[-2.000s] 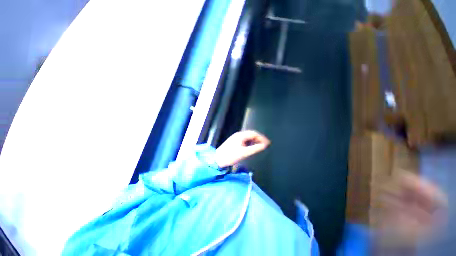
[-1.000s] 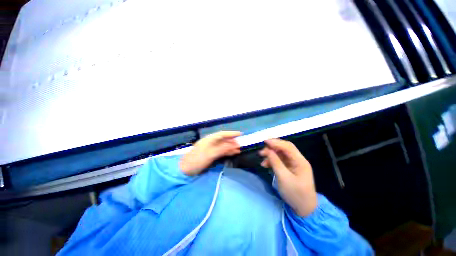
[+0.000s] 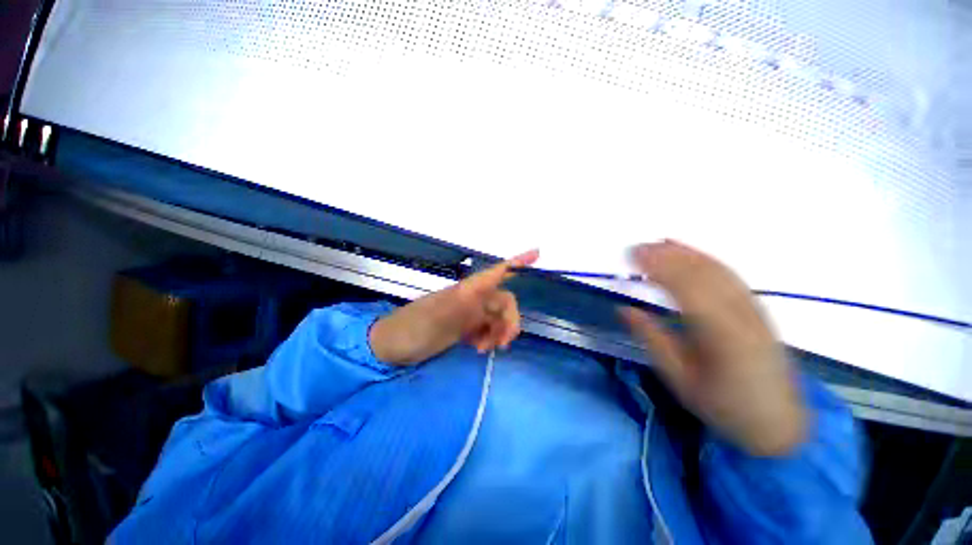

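Note:
A large white panel (image 3: 448, 149) with rows of small dots lies in front of me, with a thin dark border on its near side. A thin black edge strip (image 3: 853, 306) runs from my left fingertip past my right hand to the right rim, lying over the white sheet above the panel's near edge. My left hand (image 3: 453, 317) has its index finger out on the strip at the panel edge, its other fingers curled. My right hand (image 3: 725, 346) is blurred, its thumb and fingers apart around the strip; whether it grips the strip is unclear.
A blue carrier (image 3: 213, 192) shows under the panel's near edge. The silver conveyor rail (image 3: 320, 259) runs between the panel and my body. Roller ends (image 3: 30, 136) show at far left. A brown box (image 3: 149, 319) stands below the rail at left.
The view has turned, and the panel now extends past the right rim. The black strip now shows across the white sheet. My right hand has moved right and over the panel edge; my left index finger is extended.

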